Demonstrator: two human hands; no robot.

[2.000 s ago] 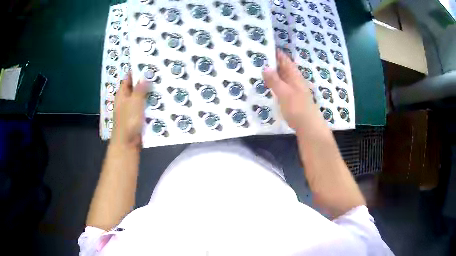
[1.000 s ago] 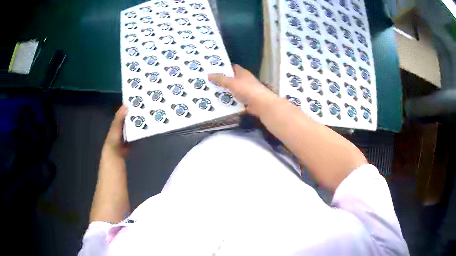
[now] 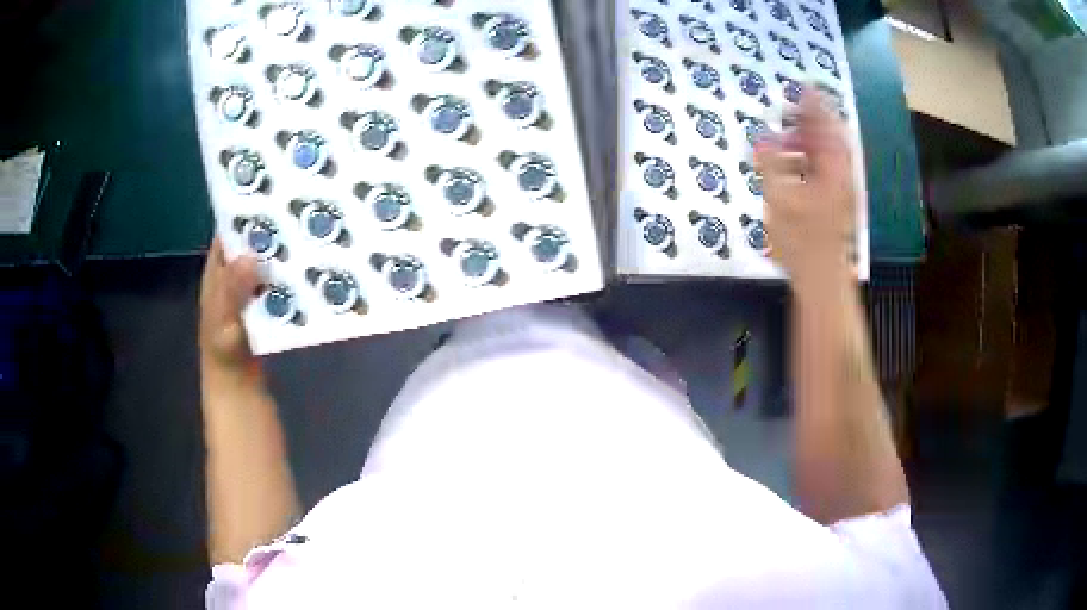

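A white foam tray [image 3: 346,226] with rows of small round metal parts [image 3: 387,205] lies in front of me at the left, slightly turned, its near edge past the bench edge. My left hand [image 3: 229,304] grips its near left corner, thumb on top and fingers hidden below. A second foam tray [image 3: 679,256] with the same parts lies to the right. My right hand [image 3: 811,179] is blurred over this tray's right side; whether it touches the tray or grips it I cannot tell.
The green bench [image 3: 131,215] lies under the trays. A pale card [image 3: 20,188] and a dark object [image 3: 84,217] lie at its left. A cardboard box [image 3: 954,89] stands at the upper right, with a brown box [image 3: 971,340] below. A yellow-black strip [image 3: 741,367] shows on the floor.
My right hand has left the left tray and moved right, over the other tray. The left tray looks larger and nearer. My left hand has stayed at its near left corner.
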